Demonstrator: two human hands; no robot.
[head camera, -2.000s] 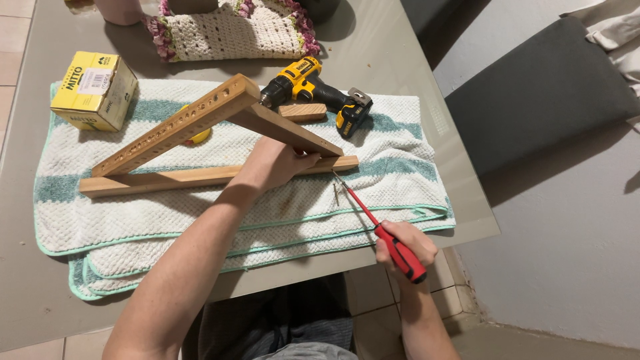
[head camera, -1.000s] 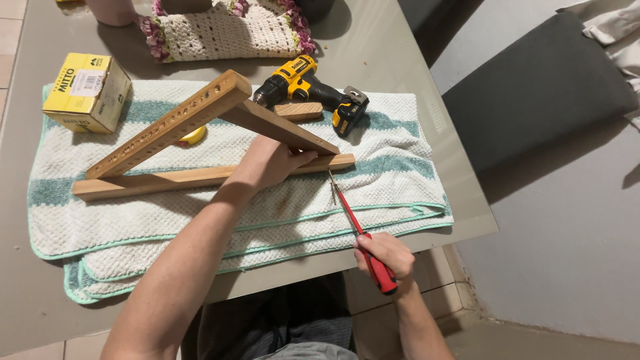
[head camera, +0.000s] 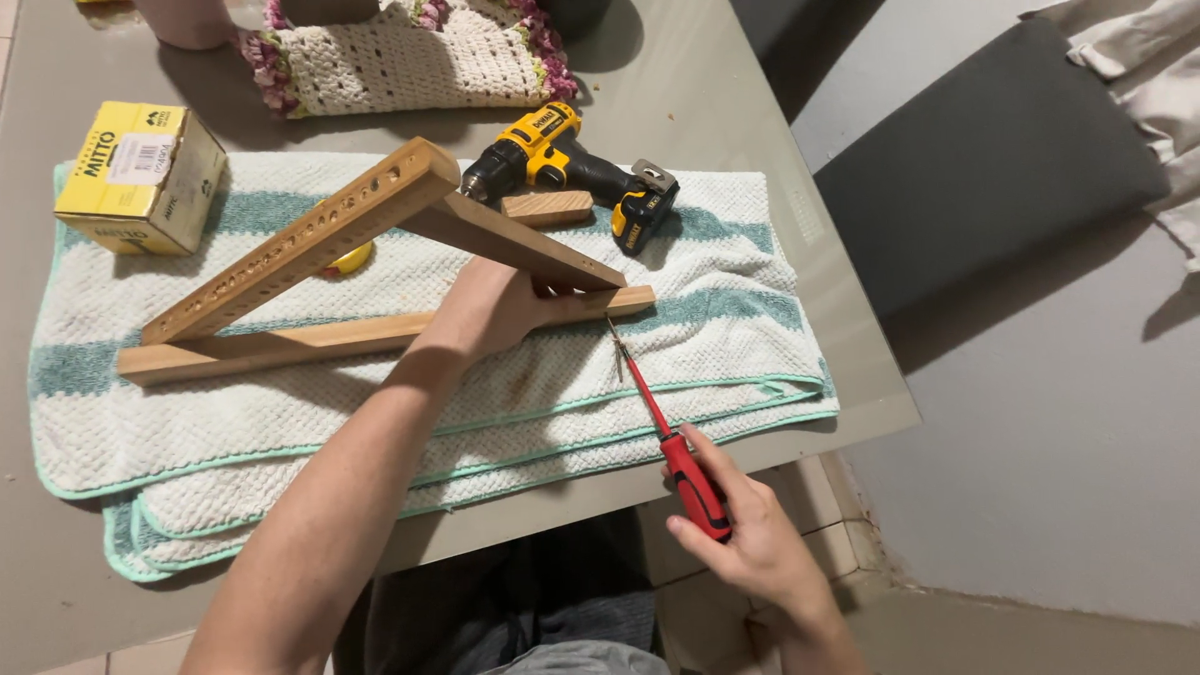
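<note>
A triangular wooden frame (head camera: 309, 253) of three strips lies on a folded white and teal towel (head camera: 375, 412). My left hand (head camera: 492, 305) grips it near the right corner, where the sloping strip meets the bottom one; some fingers are hidden behind the wood. My right hand (head camera: 741, 516) holds a red-handled screwdriver (head camera: 694, 483) by its grip, thumb and fingers on either side. The screwdriver's shaft points up and left, its tip close to the bottom strip's front side by that corner. Thin metal pieces, apparently screws (head camera: 619, 359), are beside the shaft's end.
Behind the frame lie a yellow and black DeWalt cordless drill (head camera: 562, 155), a short wood block (head camera: 547, 208) and a partly hidden yellow object (head camera: 350, 260). A yellow box (head camera: 141, 178) stands left, a crocheted mat (head camera: 403, 61) at the back. A dark padded chair (head camera: 994, 159) is right of the table (head camera: 797, 450).
My right hand has shifted left and down from where it was two seconds ago, and its fingers are now more spread around the screwdriver's handle. My left hand stays at the frame's right corner.
</note>
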